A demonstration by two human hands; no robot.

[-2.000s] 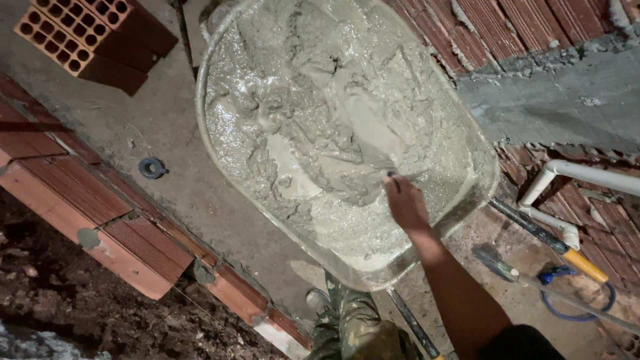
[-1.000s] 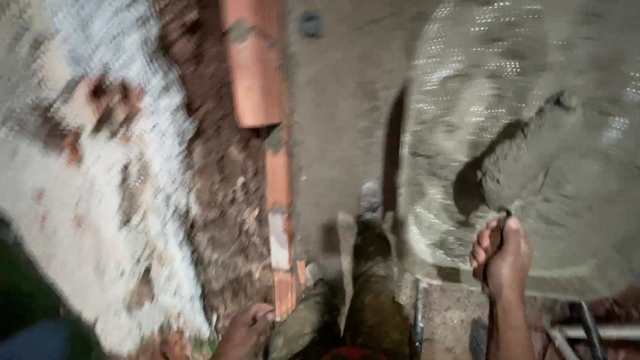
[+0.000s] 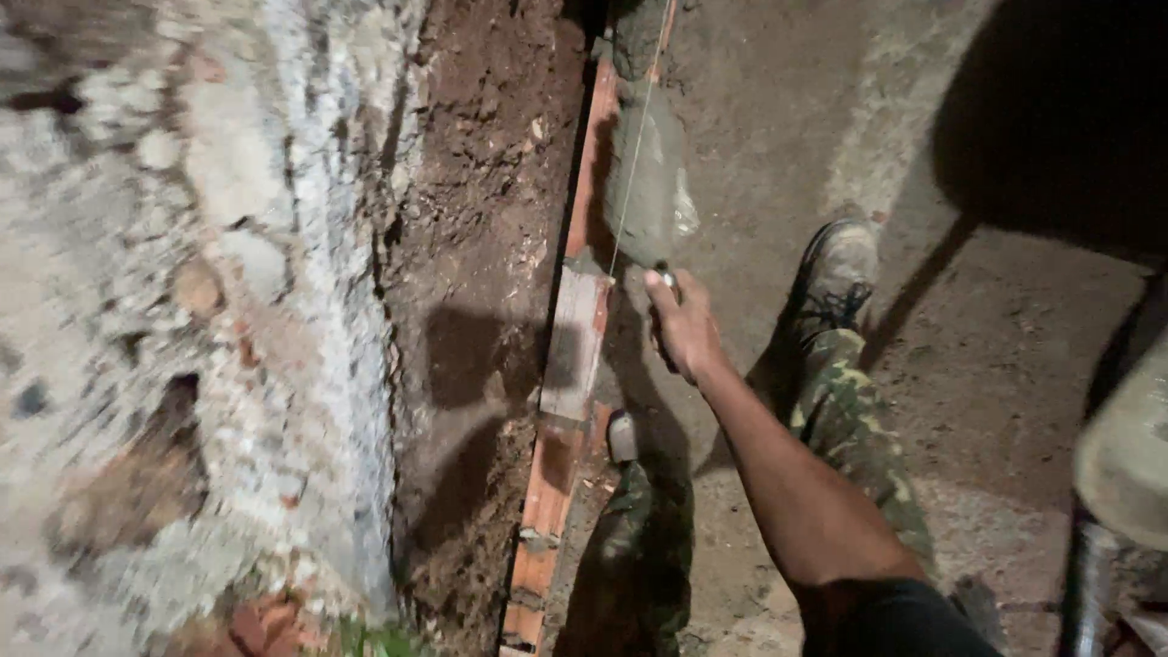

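Note:
My right hand (image 3: 684, 324) is closed around the handle of a mortar-coated trowel (image 3: 650, 173). The trowel's blade points up the frame, beside and partly over a low course of red hollow clay bricks (image 3: 593, 164). Grey mortar lies on the blade, and more mortar sits on the course near the top. A taut string line (image 3: 636, 164) runs over the blade and ends at a pale-faced brick (image 3: 573, 347) just left of my hand. My left hand is out of view.
A rough, whitish masonry wall (image 3: 338, 274) stands at the left, with bare earth (image 3: 484, 182) between it and the bricks. My boots (image 3: 844, 265) are on the concrete floor right of the course. At the right edge is part of the wheelbarrow (image 3: 1127, 456).
My right hand has moved the mortar-laden trowel from the wheelbarrow to the brick course. My left hand has gone out of view. The view has swung left.

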